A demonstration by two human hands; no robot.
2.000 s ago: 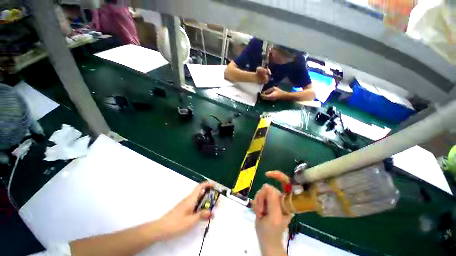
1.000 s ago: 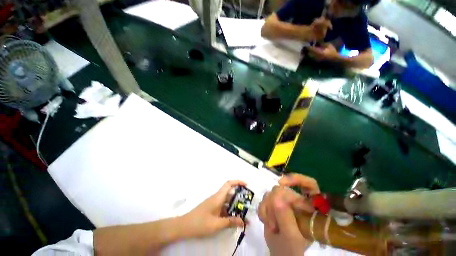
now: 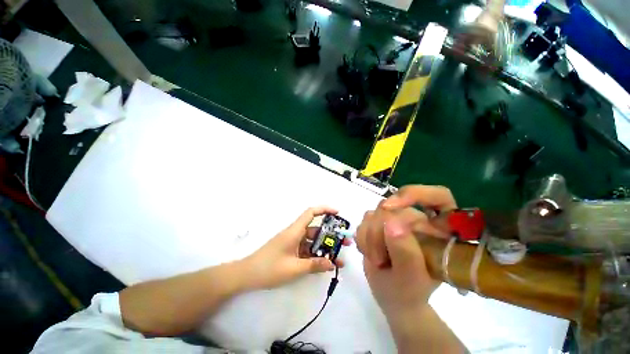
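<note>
My left hand (image 3: 304,245) holds a small power adapter board (image 3: 330,238), black with a yellow block and silvery parts, above the white work sheet (image 3: 186,200). A thin black output cord (image 3: 319,311) hangs from the board to a dark coil at the bottom edge. My right hand (image 3: 401,242) grips the large amber-brown glue gun (image 3: 521,274), with its red lever (image 3: 467,224) beside my fingers. The gun's pale tip (image 3: 346,234) is at the board's right side; whether it touches is unclear.
A yellow and black striped bar (image 3: 402,114) crosses the green surface (image 3: 262,83), with black adapters (image 3: 304,43) on both sides. Crumpled tissue (image 3: 93,104) and a fan (image 3: 12,86) are at the left. A person's arm (image 3: 488,24) shows at the top right.
The view has tilted down. The gun has come from beside the striped bar to the board, its tip now at the board's right side. More of the cord shows.
</note>
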